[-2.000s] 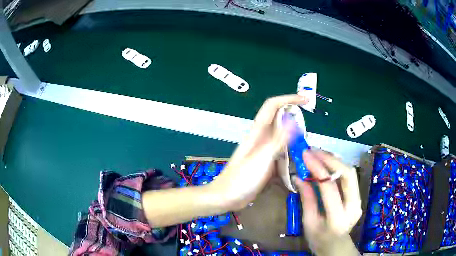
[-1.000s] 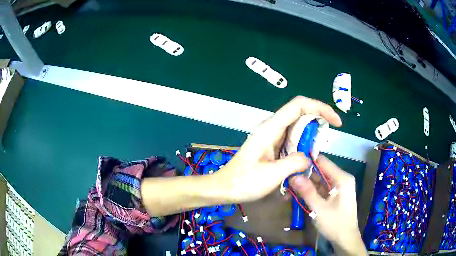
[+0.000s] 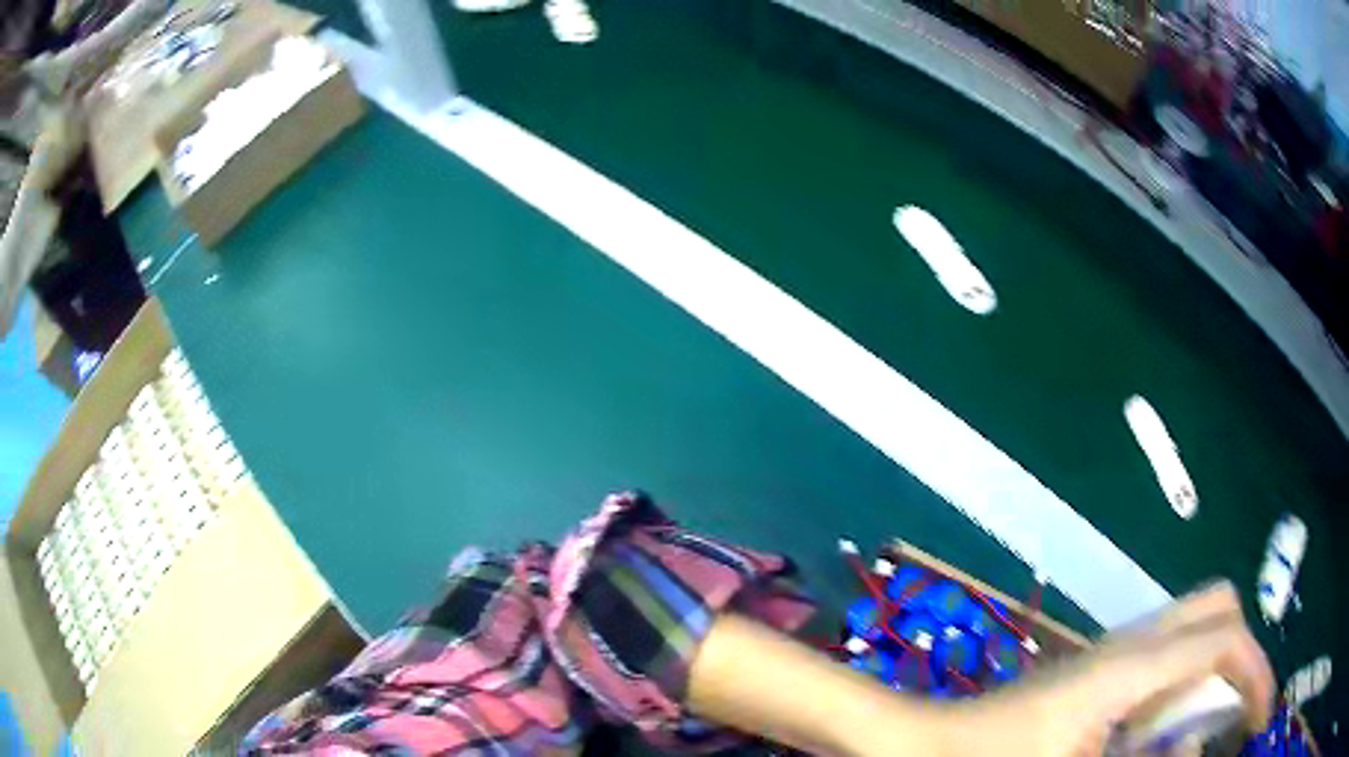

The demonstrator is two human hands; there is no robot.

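My left hand (image 3: pixel 1169 673) is blurred at the lower right, with its fingers curled around a white housing shell (image 3: pixel 1195 716). What is inside the shell cannot be made out. Blue battery cells (image 3: pixel 935 629) with red leads and white connectors lie in an open carton, left of and behind the hand and partly covered by my forearm. My right hand is not in view.
White cover plates (image 3: pixel 947 260) lie on the green belt (image 3: pixel 769 163) beyond the white rail (image 3: pixel 740 303). The green worktop (image 3: pixel 444 355) is nearer. A small parts box (image 3: pixel 274 141) stands at upper left. A large carton of white parts (image 3: pixel 133 518) stands at lower left.
The view has swung left, bringing the boxes at left into sight. My left hand with the shell now shows at the lower right. My right hand has left the picture.
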